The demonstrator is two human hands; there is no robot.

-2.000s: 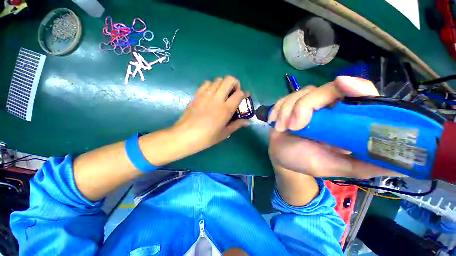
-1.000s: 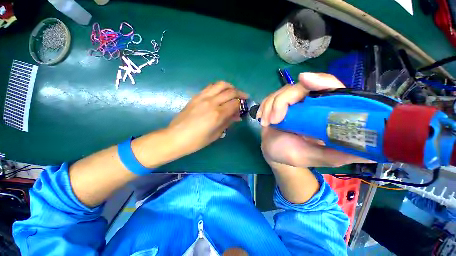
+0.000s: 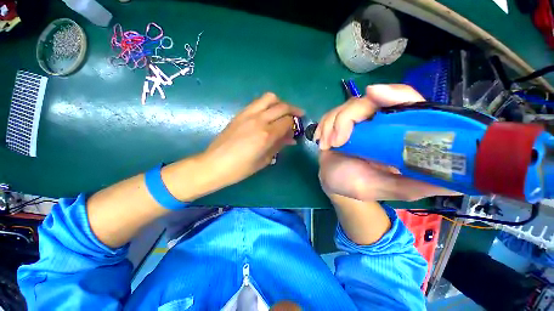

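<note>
My left hand (image 3: pixel 248 138) holds a small black device (image 3: pixel 297 127) in its fingertips over the green bench mat. Most of the device is hidden by the fingers; a bright patch shows on its side facing the screwdriver. My right hand (image 3: pixel 358 143) grips the blue barrel of an electric screwdriver (image 3: pixel 434 149), which has a red band (image 3: pixel 510 160) near its rear end. The screwdriver's dark nose points left at the device. I cannot tell whether the bit touches it.
On the green mat (image 3: pixel 182 152) are a round dish of screws (image 3: pixel 62 47), a white label sheet (image 3: pixel 26 113), tangled wire leads (image 3: pixel 136 45), white pieces (image 3: pixel 159 81), a blue pen (image 3: pixel 354 88) and a pale round pot (image 3: pixel 372 39). A red tray (image 3: pixel 420 234) stands lower right.
Both hands and the screwdriver have shifted slightly left in view since the first frame, as have the bench items. The device has turned, showing less of its bright face.
</note>
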